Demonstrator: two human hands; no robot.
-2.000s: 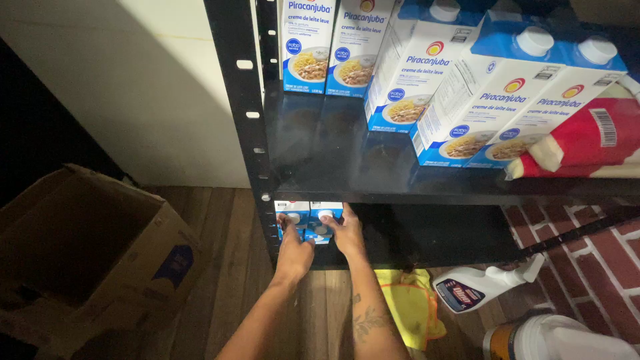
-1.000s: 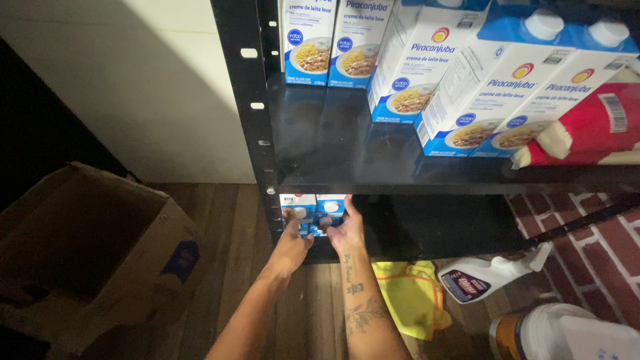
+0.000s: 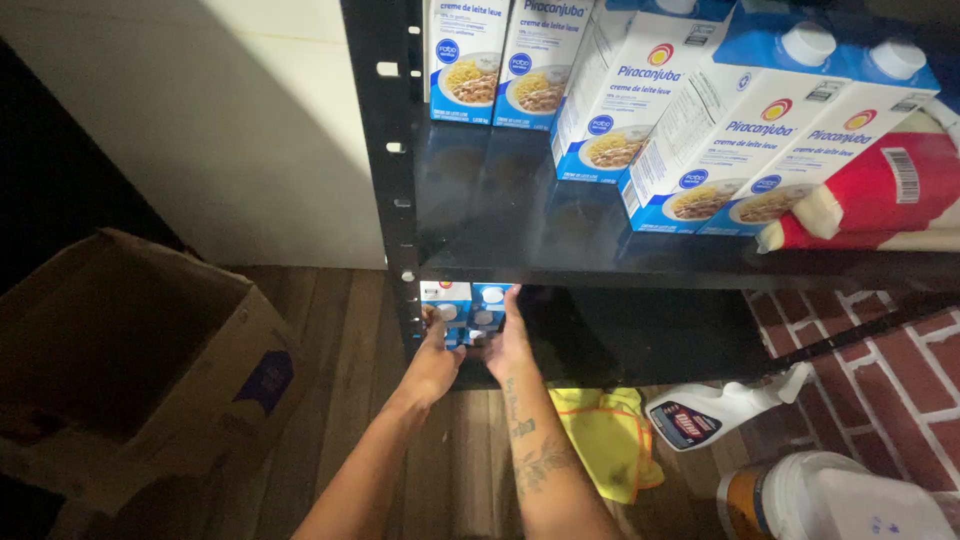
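On the lower black shelf, several blue-and-white Piracanjuba cream cartons (image 3: 445, 292) with white caps stand in two columns against the left post. My left hand (image 3: 435, 364) touches the front of the left column, its fingers partly hidden. My right hand (image 3: 510, 337) lies along the right side of the right column, thumb side up by a carton (image 3: 491, 296). Whether either hand grips a carton cannot be told. Above, on the upper shelf (image 3: 495, 202), stand more cream cartons (image 3: 615, 97), beside red-and-cream packages (image 3: 885, 187).
An open cardboard box (image 3: 247, 337) is on the wooden floor at left. Right of my forearms are a yellow cloth (image 3: 607, 442), a white spray bottle (image 3: 705, 412) lying on its side and a white plastic bucket (image 3: 810, 495). The upper shelf's front edge overhangs my hands.
My hands remain at the cartons on the lower shelf, with only small shifts of the fingers.
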